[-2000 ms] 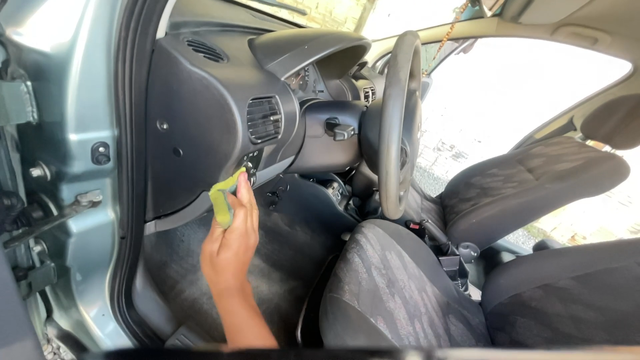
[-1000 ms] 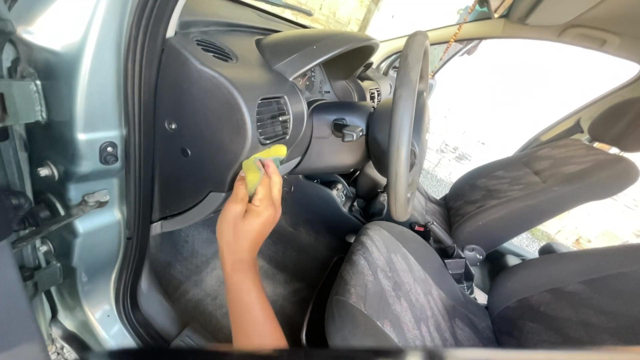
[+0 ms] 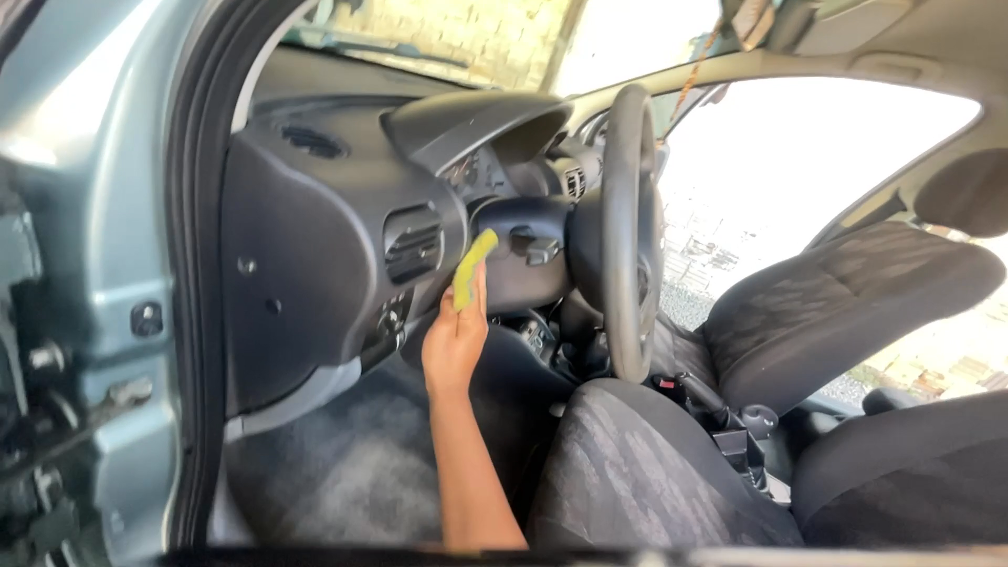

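Observation:
My right hand [image 3: 457, 346] reaches up from the bottom of the view into the car. Between its fingers and thumb is a folded yellow-green cleaning pad [image 3: 473, 270], a sponge or a cloth. The pad lies in front of the left edge of the steering column cover [image 3: 520, 276], just right of the side air vent [image 3: 413, 244]; whether it touches the plastic I cannot tell. Below and left of the pad is the light control knob [image 3: 391, 319] on the dashboard [image 3: 303, 260]. My left hand is out of view.
The steering wheel [image 3: 628, 236] and a column stalk [image 3: 542, 250] stand right of my hand. The driver's seat [image 3: 630, 465] is at lower right, with the handbrake lever [image 3: 703, 396] beyond it. On the left runs the door frame's black rubber seal [image 3: 197, 276].
My right hand with the pad has moved up and right, from the knob panel below the side vent to beside the steering column cover. The view has shifted somewhat.

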